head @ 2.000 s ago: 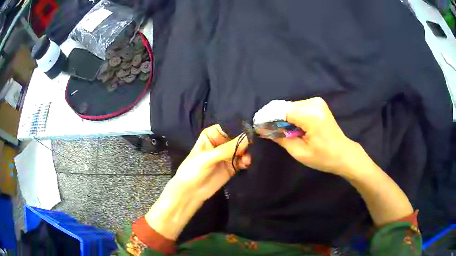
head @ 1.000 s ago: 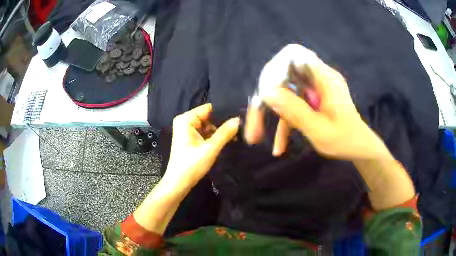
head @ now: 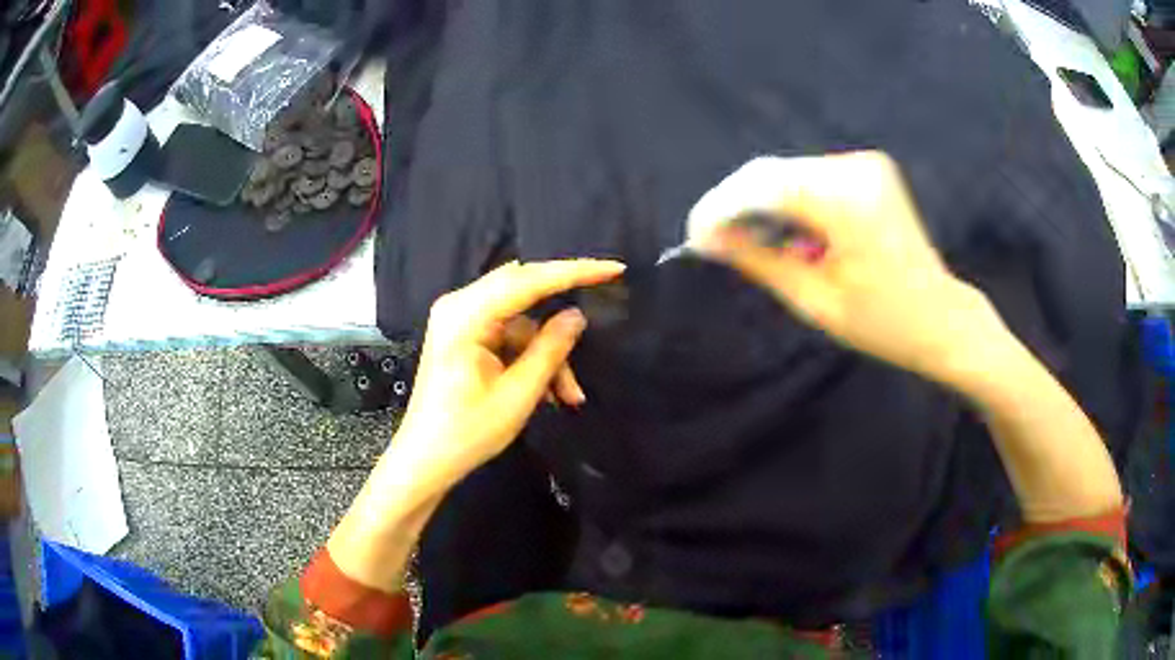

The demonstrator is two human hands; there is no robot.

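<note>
The dark coat [head: 773,77] fills the middle of the view. My left hand [head: 470,368] is over its front, index finger extended, thumb below and other fingers curled; whether it grips the cloth edge is unclear. My right hand [head: 850,258], slightly blurred, is up and right of it, closed around the thread snips [head: 780,235], whose dark and pink parts show in the palm. A thin bright sliver, likely the needle [head: 673,254], sticks out at its fingertips. No thread can be made out. A round button [head: 616,558] lies on the coat near my lap.
Left on the white table [head: 129,303], a black pad with red rim [head: 264,248] bears a pile of buttons [head: 316,168]. Beside it are a clear plastic bag [head: 251,77], dark flat pad [head: 204,164] and white-black cylinder [head: 119,139]. Blue crates [head: 155,600] stand below.
My hands were together at the coat and are now apart. My right hand has moved up and right with the snips. My left index finger has straightened.
</note>
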